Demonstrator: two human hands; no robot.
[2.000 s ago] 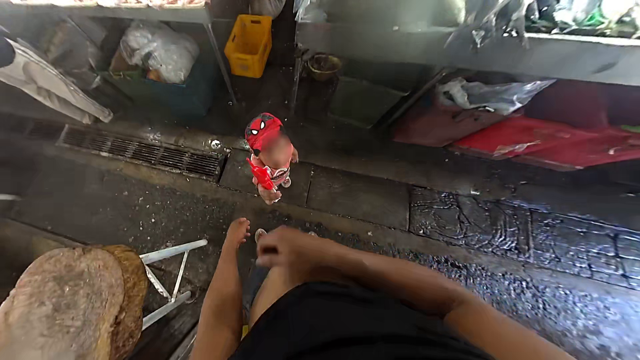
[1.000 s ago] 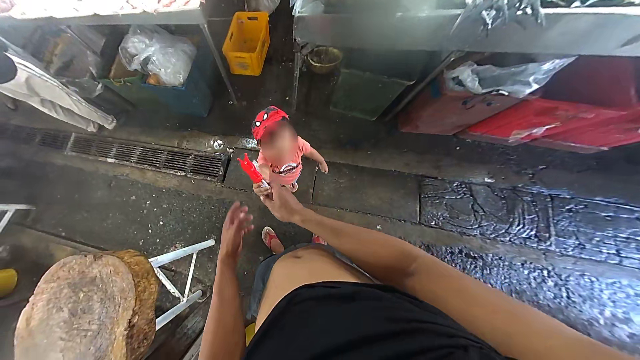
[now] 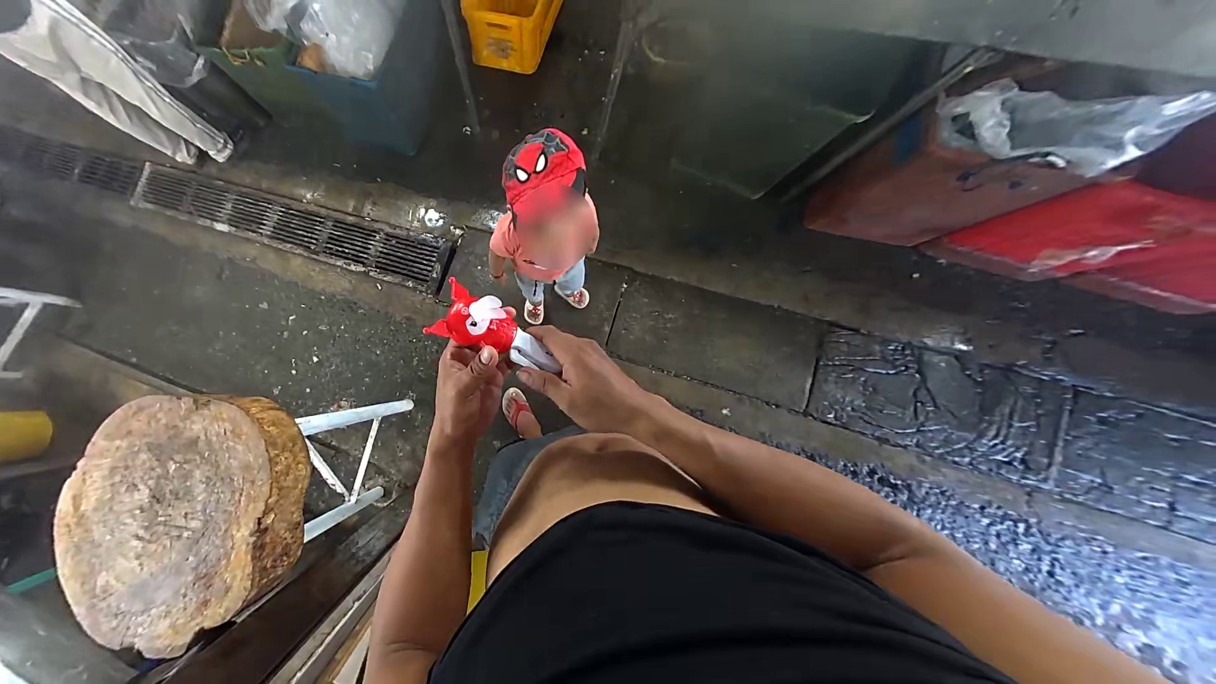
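A red plastic toy (image 3: 480, 321) with pointed ears, a white and black face part and a pale grey lower part is held between my two hands. My left hand (image 3: 470, 385) grips its red body from below, thumb on top. The grey lower part lies in the fingers of my right hand (image 3: 584, 375), which closes on it from the right. Just beyond the toy stands a small person (image 3: 548, 237) in a red and black cap with white eye shapes, a pink top and light jeans. Parts of the fingers are hidden behind the toy.
A thick round wooden block (image 3: 166, 522) stands at lower left beside a white metal frame (image 3: 356, 418). A drain grate (image 3: 294, 228) crosses the wet floor. Further off are a yellow crate (image 3: 513, 33), bins with plastic bags (image 3: 351, 38), and red containers (image 3: 1064, 237). Another person's trouser leg (image 3: 104, 76) shows at upper left.
The red toy, near the small person's hand and my right hand one second ago, is now nearer my body in both hands. My left hand has moved in and taken hold of it.
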